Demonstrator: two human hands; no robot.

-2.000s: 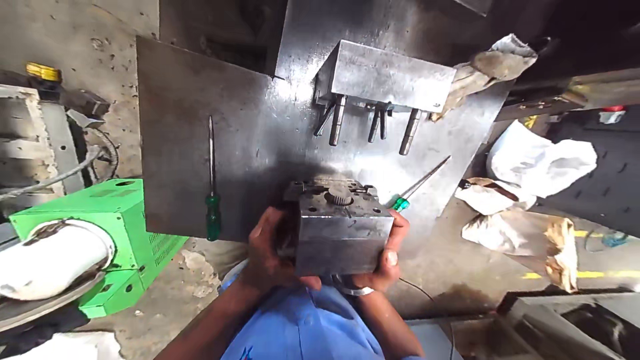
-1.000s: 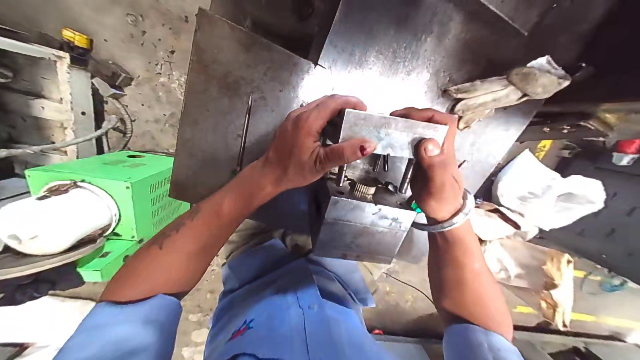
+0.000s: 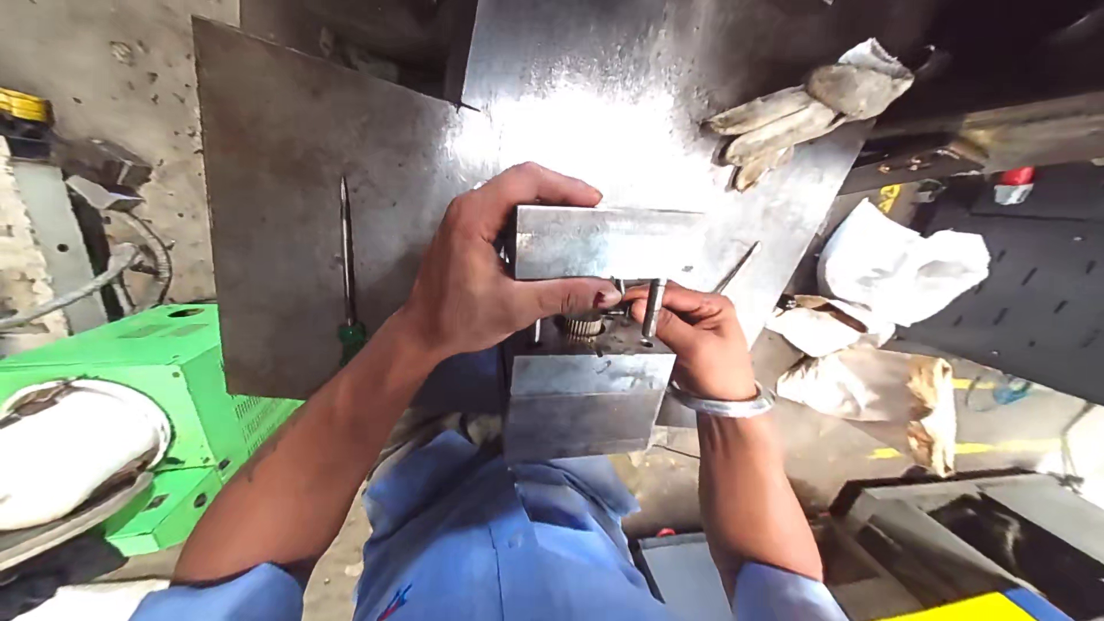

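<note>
My left hand grips the left end of a steel block, thumb on the near side and fingers over the far side. Steel guide pins stick out of this block toward a second steel block nearest my body. Between the blocks shows a ribbed round metal part. My right hand has its fingertips in the gap beside the right pin, at a small metal piece mostly hidden by the fingers. A screwdriver with a green handle lies left of my left hand.
Steel plates form the work surface. Worn work gloves lie at its far right, and the shaft of a second screwdriver shows beyond my right hand. A green machine stands at the left; white and brown bags lie at the right.
Two seconds ago both hands held the near block while the pinned block lay farther off; now the two are close together. Since one second ago, my right hand has moved from the pinned block's right end into the gap.
</note>
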